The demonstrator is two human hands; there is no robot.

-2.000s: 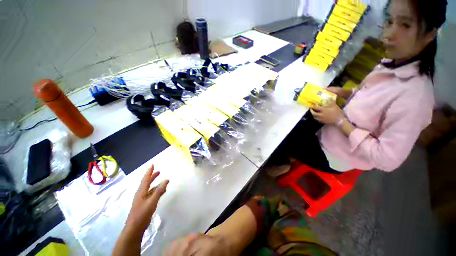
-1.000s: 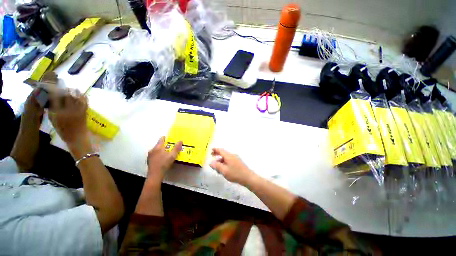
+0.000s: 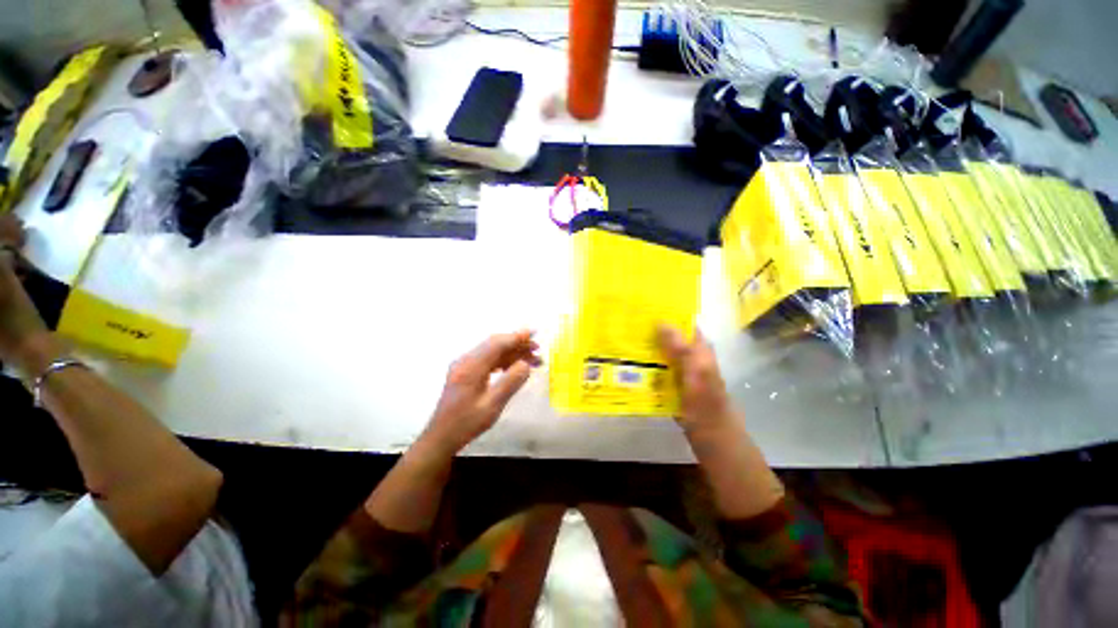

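A yellow retail box (image 3: pixel 625 307) with a black top end stands a little above or on the white table in front of me, barcode side toward me. My right hand (image 3: pixel 696 374) grips its right edge near the lower corner. My left hand (image 3: pixel 481 390) is left of the box, empty, fingers apart and slightly curled. A leaning row of bagged boxes (image 3: pixel 785 233) is at the right, with clear plastic hanging toward the table edge. I cannot tell whether the held box is in a bag.
Scissors (image 3: pixel 576 200) lie on a white sheet (image 3: pixel 515 215) behind the box. Behind are a smartphone (image 3: pixel 486 107), an orange flask (image 3: pixel 590 61) and a large plastic bag of stock (image 3: pixel 356 135). Another person's arm (image 3: pixel 123 454) is at left, near a yellow box (image 3: pixel 123 329). A red stool (image 3: pixel 913 570) is below right.
The view has shifted right. The box has gone from my left hand's hold to my right hand's and moved right, close to the scissors and the bagged row. My left hand has let go.
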